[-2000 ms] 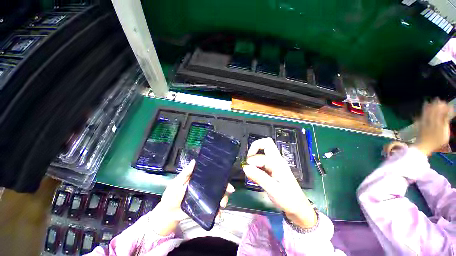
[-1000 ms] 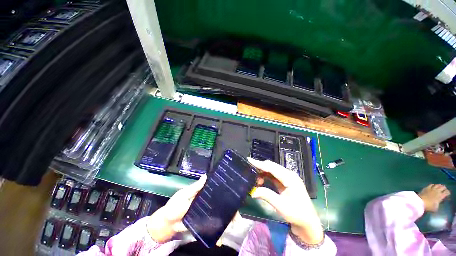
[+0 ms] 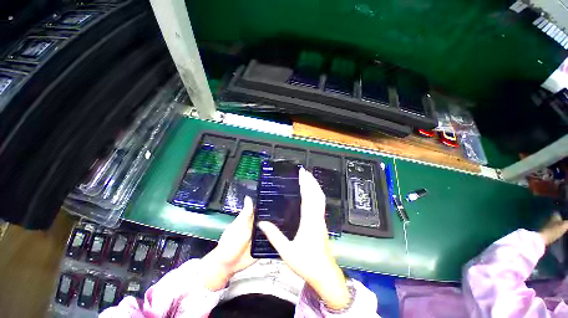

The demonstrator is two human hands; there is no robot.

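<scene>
A smartphone [image 3: 278,197] with a dark screen and pale text lines is held upright over the middle of the five-slot foam tray [image 3: 293,152]. My left hand [image 3: 233,242] grips its lower left side. My right hand [image 3: 306,233] lies along its right side, with the thumb over the lower screen. Two phones with green grid screens [image 3: 202,177] fill the left slots; the second is partly behind the held phone. A dark-screened phone [image 3: 326,186] is in the fourth slot, partly hidden. A phone showing its back [image 3: 362,194] lies in the right slot.
A blue pen [image 3: 390,181], a small connector [image 3: 416,194] and a dark strip [image 3: 400,210] lie right of the tray. Stacked foam trays [image 3: 81,105] stand left. A loaded tray [image 3: 261,79] sits on the rear ledge. Another person's pink sleeve [image 3: 507,270] is at right.
The held phone has turned more upright and moved up over the tray. My right hand has shifted left, its thumb now over the screen. The other person's hand has moved to the far right.
</scene>
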